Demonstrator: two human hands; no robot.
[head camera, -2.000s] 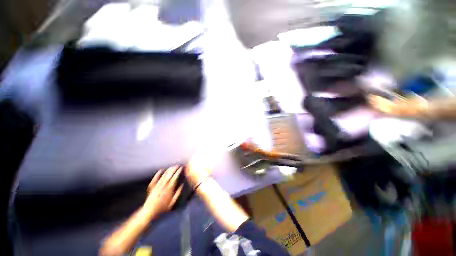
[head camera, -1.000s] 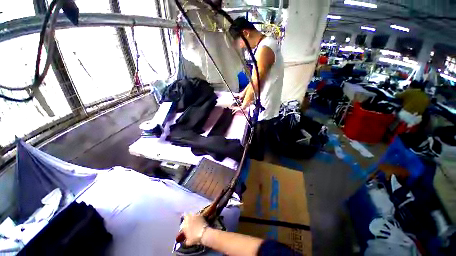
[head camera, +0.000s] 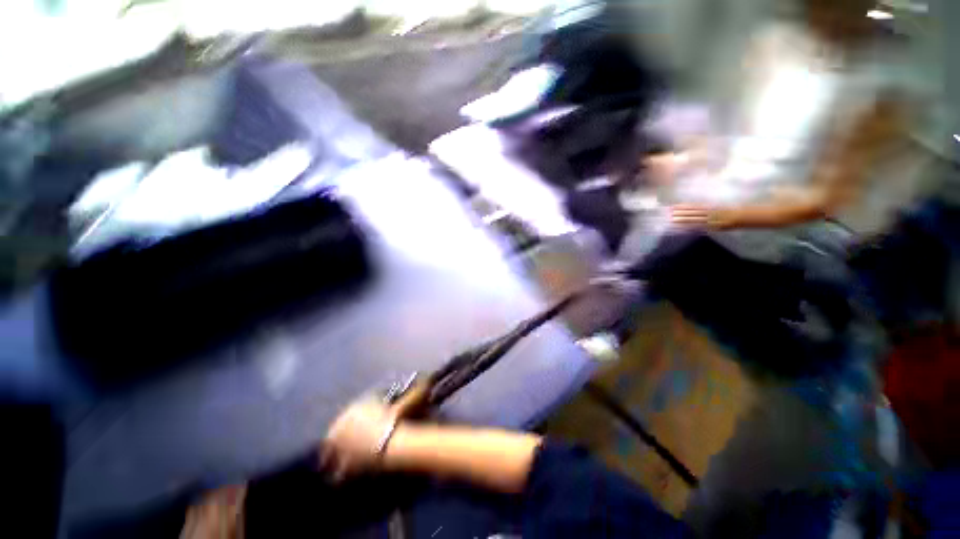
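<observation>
My right hand (head camera: 358, 437) is blurred. It is closed around the handle of the steam iron, low over the near table edge. The dark hose (head camera: 495, 353) runs from the iron up and to the right. The iron's soleplate is hidden by the hand and blur. My left hand (head camera: 216, 513) is blurred and cut off by the bottom edge, left of the iron; its fingers cannot be made out. A black garment piece (head camera: 290, 500) lies at the near table edge between and under the hands. A thick black stack (head camera: 211, 290) lies on the far left of the table.
The lilac table cover (head camera: 432, 284) rises to a peak near the windows. White cloth pieces (head camera: 190, 190) lie behind the stack. A small pale strip (head camera: 281, 363) lies mid-table. A cardboard box (head camera: 653, 395) stands at the right. A co-worker (head camera: 790, 126) is at another table beyond.
The view has swung back left and down to the table. My right hand has brought the iron from the table's right side to the near edge. My left hand has come back into view.
</observation>
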